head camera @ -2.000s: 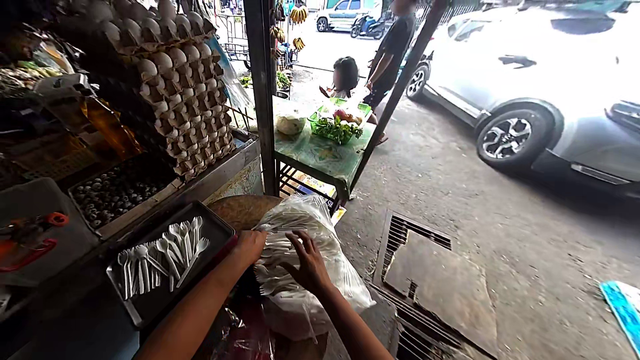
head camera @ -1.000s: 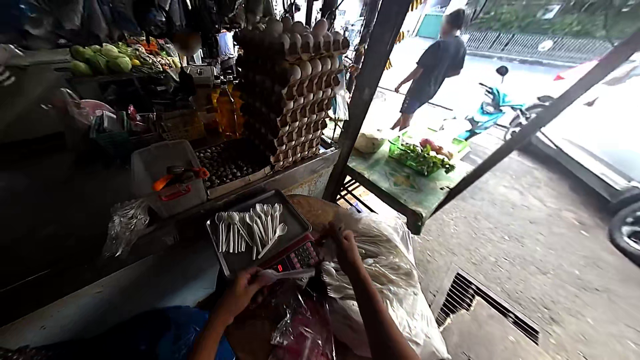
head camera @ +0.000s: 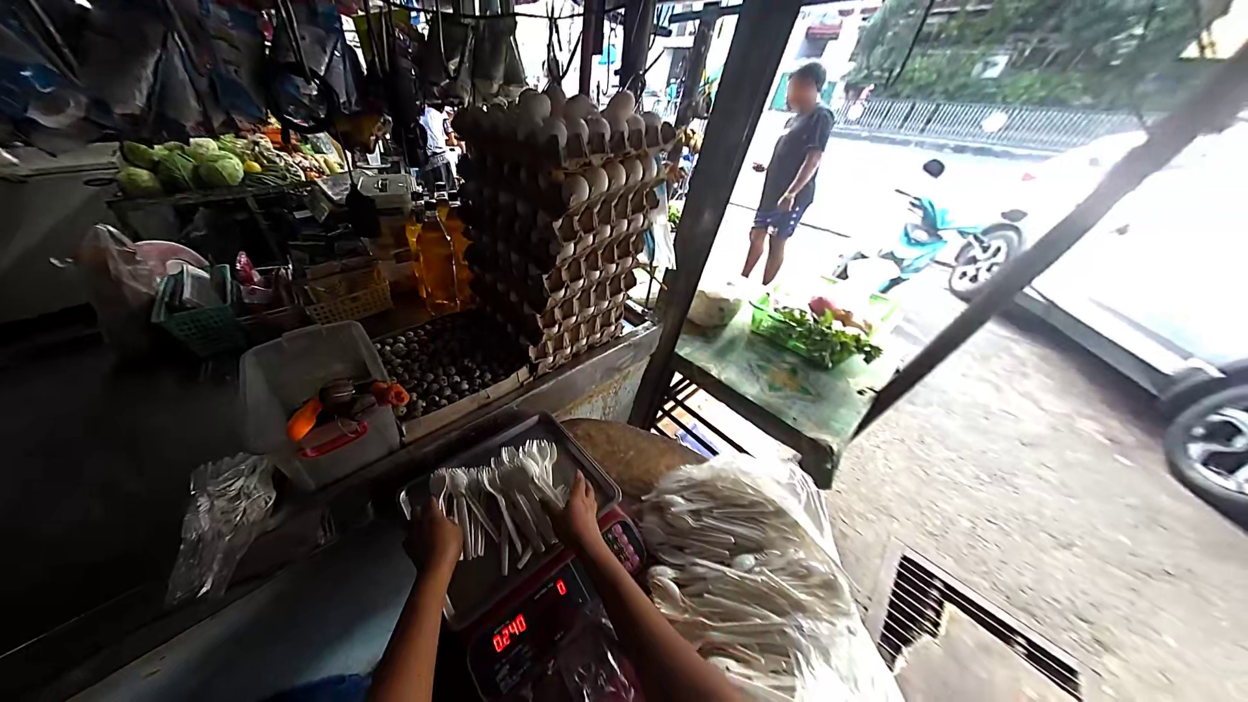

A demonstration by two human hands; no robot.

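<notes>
White plastic spoons and forks [head camera: 502, 502] lie in a dark metal tray [head camera: 478, 600] on a red digital scale [head camera: 517, 639] with a lit display. My left hand [head camera: 434, 538] is at the left end of the cutlery, its fingers partly hidden. At the right end, my right hand [head camera: 577, 512] touches the handles and heads there; whether either hand grips any piece is unclear. A large clear plastic bag [head camera: 760, 585] full of more white cutlery stands to the right of the scale. Another clear plastic bag [head camera: 595, 658] lies over the scale's near side.
Stacked egg trays [head camera: 585, 234] rise behind the scale, beside a bin of small eggs [head camera: 448, 370]. A plastic container [head camera: 317, 361] holds orange-handled items. A crumpled clear bag [head camera: 224, 517] lies left. A green-topped table [head camera: 780, 375] bears vegetables. A person [head camera: 792, 175] stands beyond, near a motorbike [head camera: 926, 239].
Both hands have moved onto the cutlery in the tray; one second ago they were nearer the scale's front and the large bag. The view has swung left since the first frame.
</notes>
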